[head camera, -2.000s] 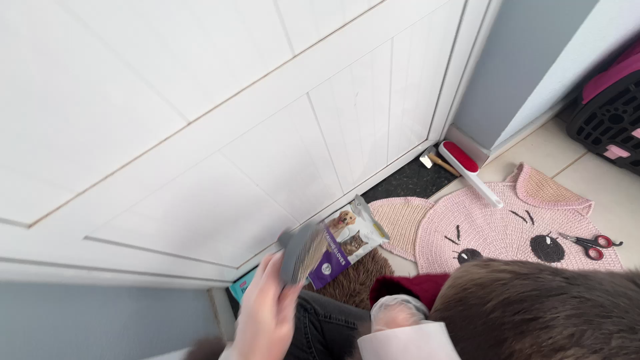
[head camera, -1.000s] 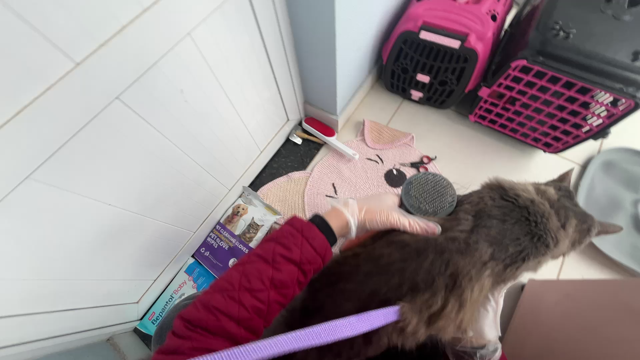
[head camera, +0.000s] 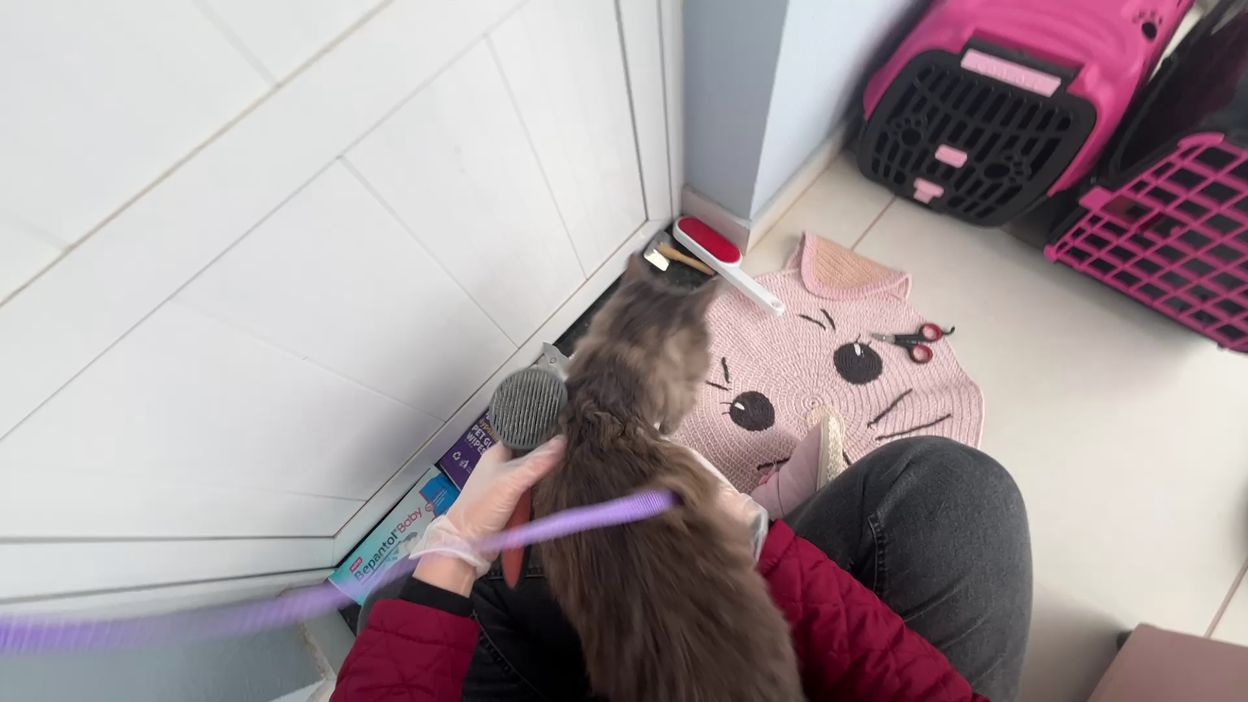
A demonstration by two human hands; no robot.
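Observation:
A long-haired grey-brown cat [head camera: 643,487] faces away across my lap, its head near the door sill. My left hand [head camera: 497,502], in a clear glove, is closed on the handle of a slicker brush [head camera: 527,408] at the cat's left side, with the wire pins facing up. Gloved too, my right hand [head camera: 736,512] rests against the cat's right side; the cat's body hides most of its fingers. A purple ribbed strap or tube [head camera: 595,520], blurred towards the left, crosses over my left wrist and the cat's back.
Red-handled scissors [head camera: 916,343] lie on a pink crocheted animal-face rug [head camera: 809,361]. A red-and-white lint brush [head camera: 726,261] lies by the wall corner. A wipes pack [head camera: 466,450] and a blue box [head camera: 385,531] stand along the white door [head camera: 390,292]. Pink pet carriers [head camera: 975,127] are at upper right.
The cat's head, towards the right one second ago, now points towards the door sill. The brush is now on the door side of the cat instead of over its back.

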